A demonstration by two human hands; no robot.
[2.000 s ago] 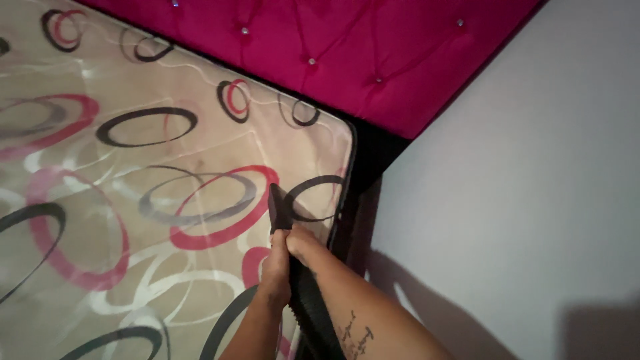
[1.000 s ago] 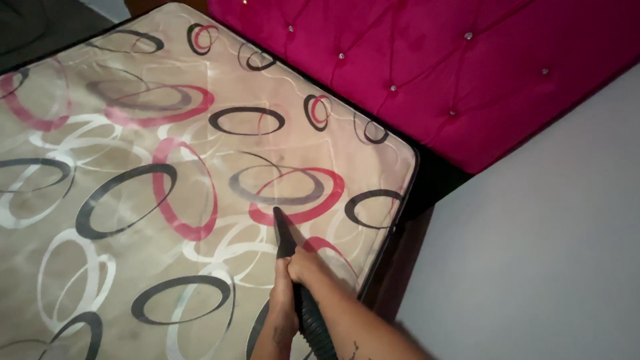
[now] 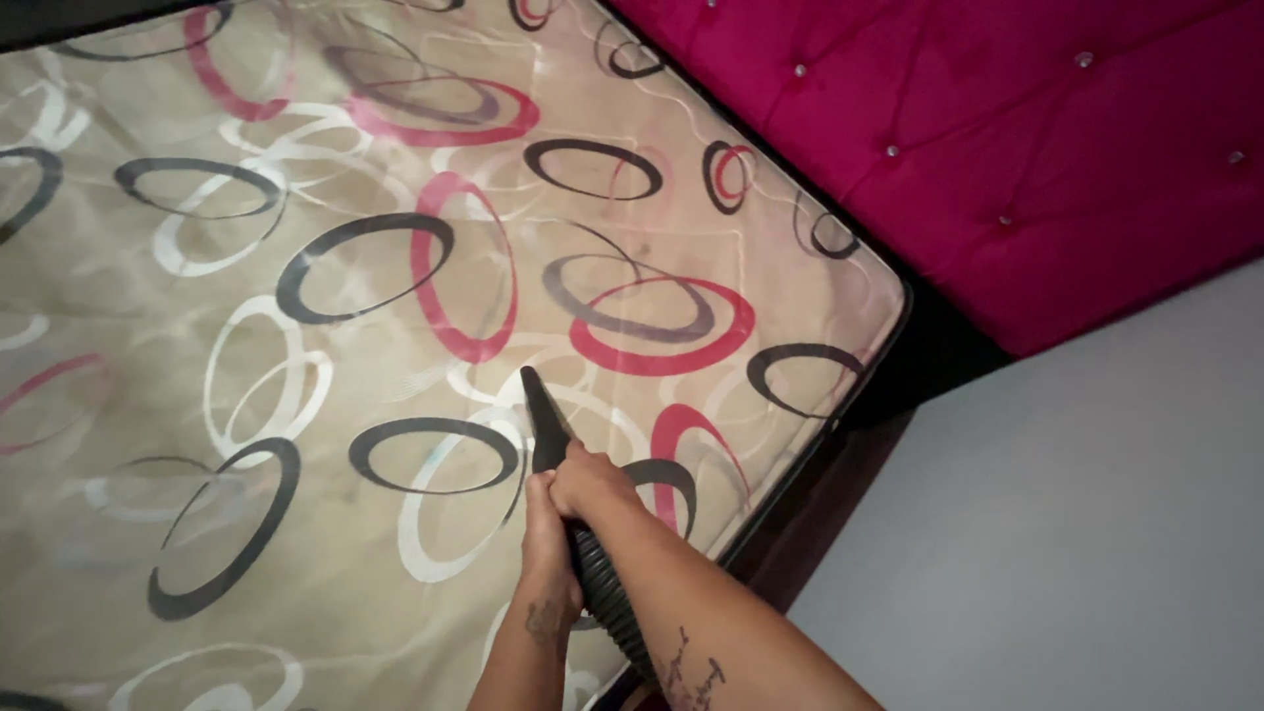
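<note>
A black vacuum crevice nozzle [image 3: 543, 420] points up and slightly left, its narrow tip over or against the patterned mattress [image 3: 326, 385]. My left hand [image 3: 546, 533] grips it from the left, low on the nozzle where the ribbed black hose [image 3: 610, 597] begins. Against it, my right hand [image 3: 592, 481] closes around the same piece from the right. Fingers of both hands are partly hidden behind one another. The hose runs down between the forearms. Ovals in dark grey, red and white cover the beige mattress fabric.
A tufted magenta headboard [image 3: 948, 109] with shiny studs borders the mattress at the upper right. Beside the mattress's right edge stands a pale grey wall [image 3: 1076, 513], with a dark bed frame part [image 3: 839, 504] between them.
Both hands and the nozzle have moved left over the mattress, from the red and grey ovals near the corner to the white rings. The view has shifted too.
</note>
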